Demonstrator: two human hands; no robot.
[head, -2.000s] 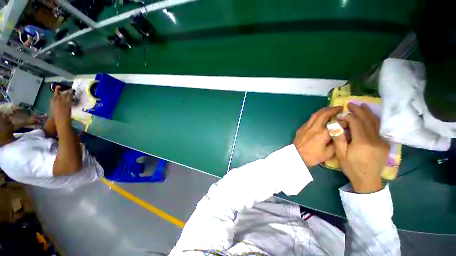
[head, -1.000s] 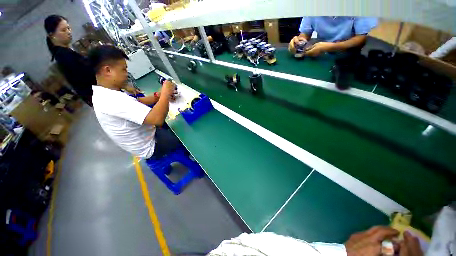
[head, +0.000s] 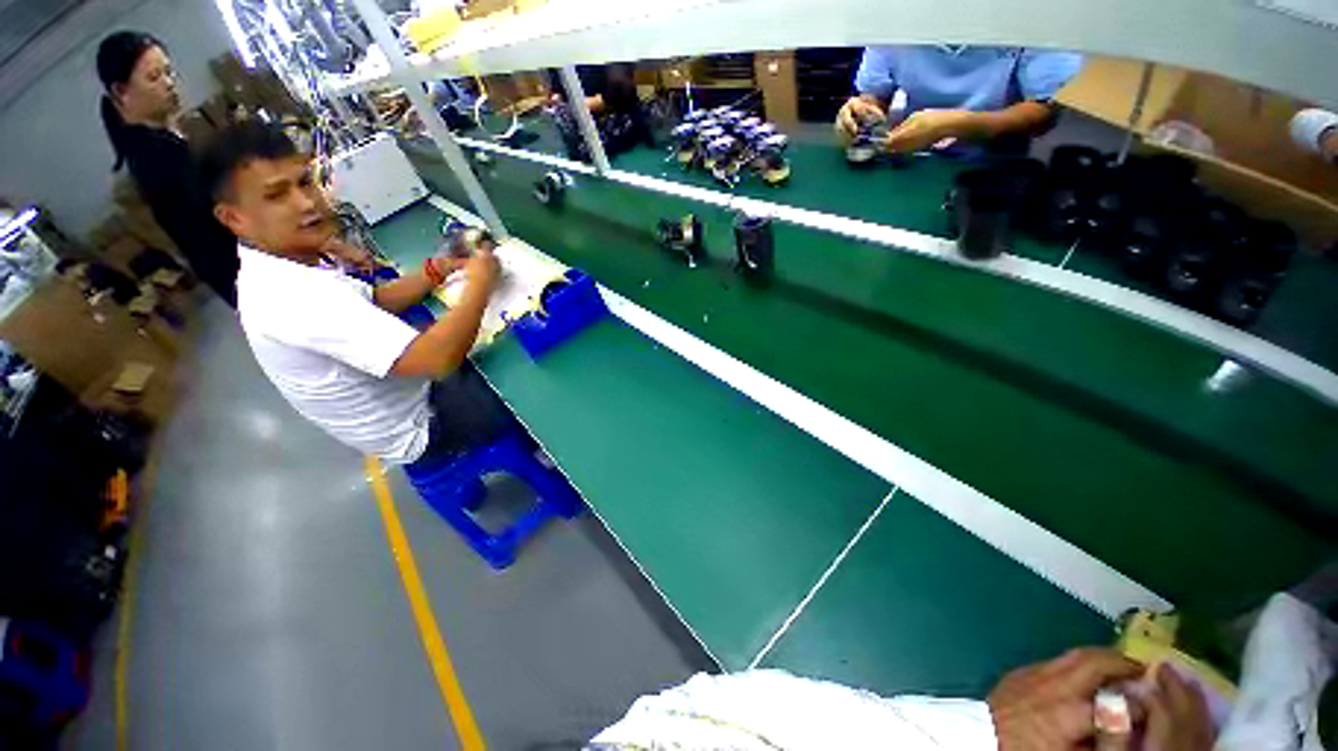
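Note:
My left hand is at the bottom right, over the yellow-edged base pad of the press. My right hand is beside it, partly cut off by the lower edge. Their fingertips come close together around a small pale piece with pinkish marks; whether it is held or wrapped on a finger I cannot tell. Any other thing between the fingers is hidden. The white cloth-wrapped press head is right of my hands, cut off by the frame's edge.
Two dark housings stand on the centre strip beyond the white rail. A seated worker is on a blue stool beside a blue bin. Another worker's hands are across the line, near many black cans.
Since the first frame the view has swung up and left, putting my hands at the lower right. Since the second, the seated worker's face has turned towards me. My hands stay together at the pad.

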